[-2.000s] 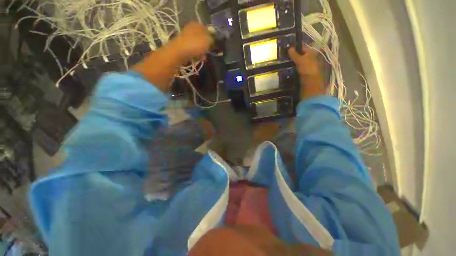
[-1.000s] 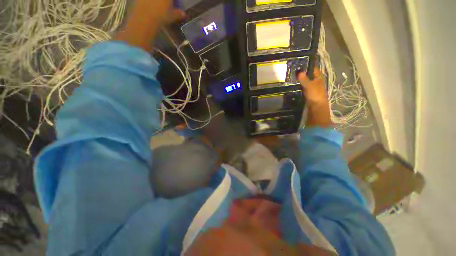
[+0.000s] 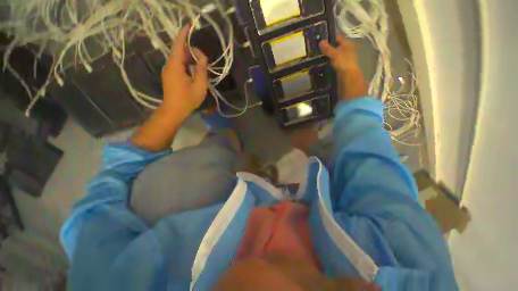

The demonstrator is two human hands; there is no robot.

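The black device tray (image 3: 262, 55) stands at top centre, tilted slightly, its top end cut off by the frame. Its slots hold black units with pale rectangles edged in yellow; the lowest shows a bright glare. My right hand (image 3: 344, 57) grips the tray's right edge, thumb on the rim. My left hand (image 3: 184, 77) is left of the tray with white cables (image 3: 228, 57) looped at its curled fingers; the exact grip is partly hidden. Some cable ends reach the tray's left side, where a dark bluish unit (image 3: 258, 80) shows in part.
A tangled cable bundle (image 3: 102, 28) lies over dark trays (image 3: 108, 94) at upper left. More white cables (image 3: 379, 57) hang right of the tray beside the curved pale wall (image 3: 448, 102). A brown cardboard box (image 3: 443, 207) is at lower right. Dark objects (image 3: 31, 162) lie at far left.
My left hand has come down and right from the upper edge, and is now at the cables. The tray appears higher and tilted, with the lit unit screens at its left mostly out of sight.
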